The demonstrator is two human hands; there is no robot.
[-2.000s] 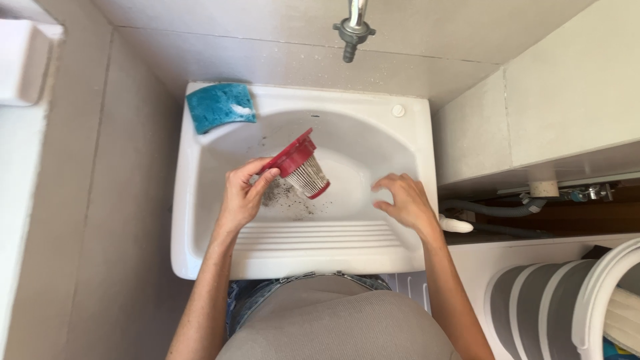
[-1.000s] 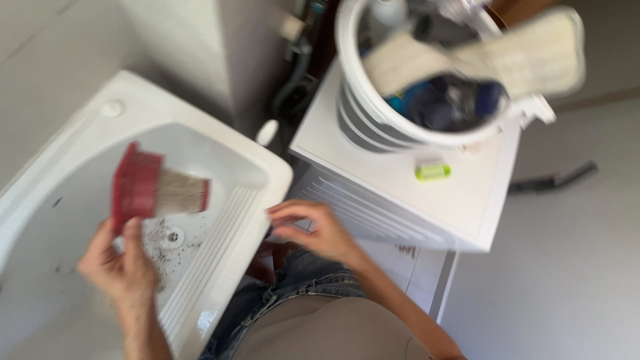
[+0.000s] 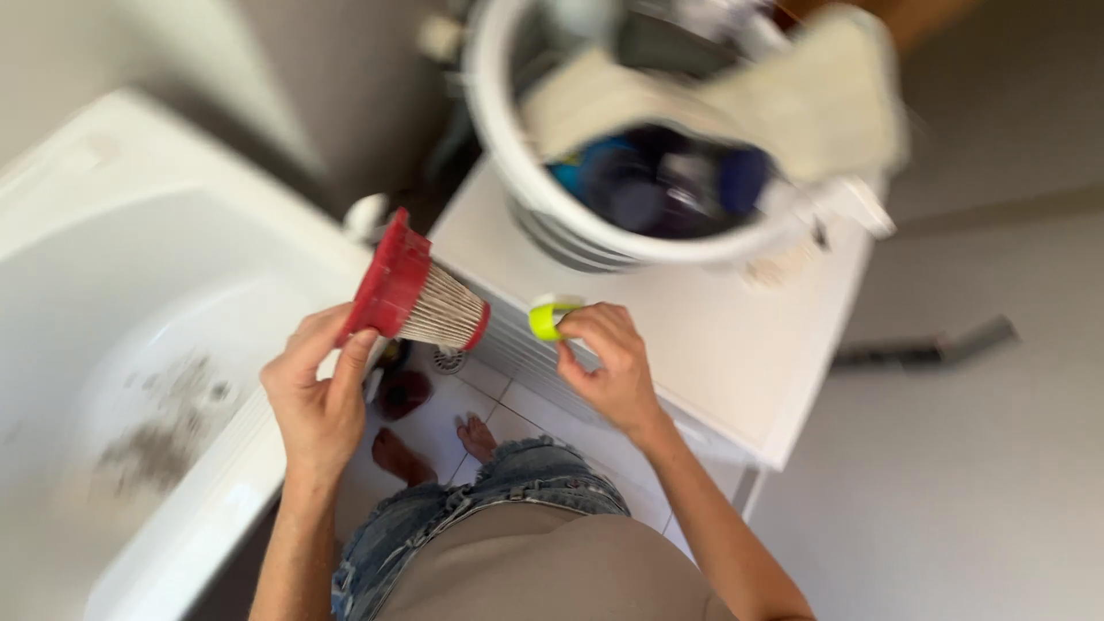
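Observation:
My left hand grips the red rim of a pleated cone-shaped filter, its narrow end pointing right. The pleats look greyish. Between the thumb and fingers of my right hand is a small lime-green and white object, partly hidden by the fingers; its kind cannot be told. It is held just above the front edge of a white appliance top, a short way right of the filter's narrow end. Grey-brown dirt lies in the white laundry sink at the left, near its drain.
A striped bucket with a white rim stands on the appliance top, holding bottles and a pale cloth or pad that hangs over its edge. A dark tube is at the right. Below are a floor drain and my bare feet.
My right hand has taken hold of the green object, which lay on the appliance top a second ago. The filter, still in my left hand, is now out past the sink's edge. The view has swung right.

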